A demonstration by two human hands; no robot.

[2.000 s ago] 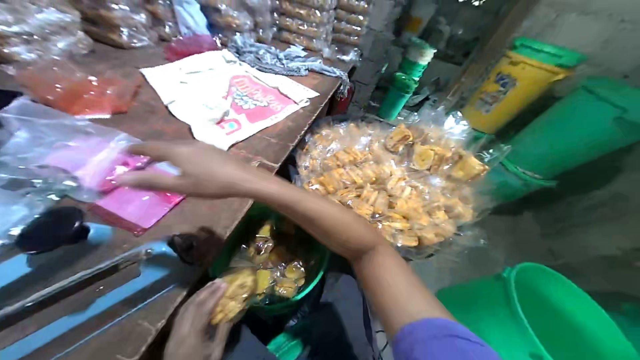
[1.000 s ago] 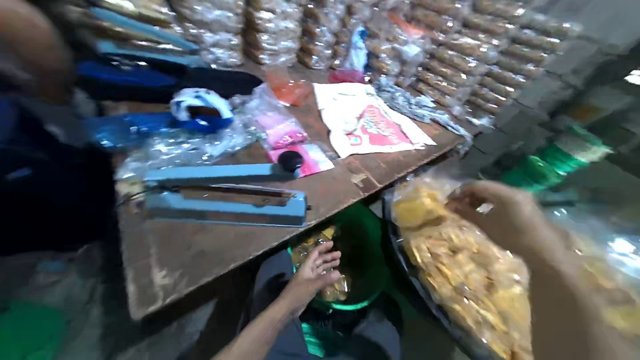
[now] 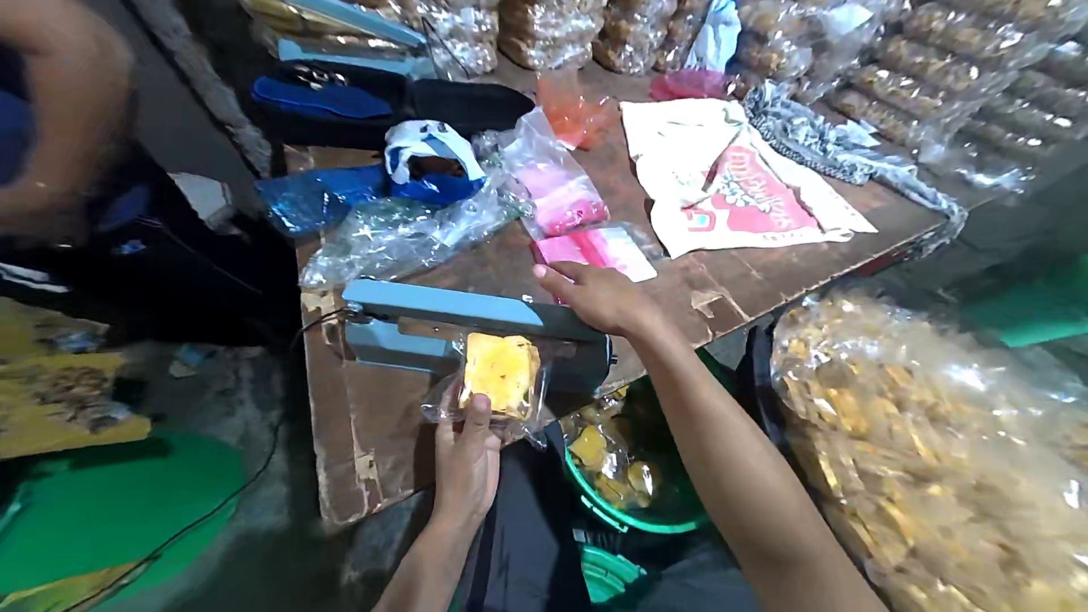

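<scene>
My left hand holds a clear plastic packet of yellow square snack pieces by its lower edge, in front of a blue and grey impulse bag sealer. Over the right end of the sealer, my right hand lies with its fingertips by a pink and white plastic packet; whether it presses on the sealer arm is hard to tell. Below the table edge, a green bucket holds more packets. A large clear bag of packed snacks fills the lower right.
On the wooden table lie a printed cloth sack, crumpled clear plastic and a blue and black pouch. Bagged goods line the back. A person's arm shows at upper left. A black cord hangs from the sealer.
My left hand has come up from the bucket with a packet. My right hand has moved left from the large bag of snacks to the sealer.
</scene>
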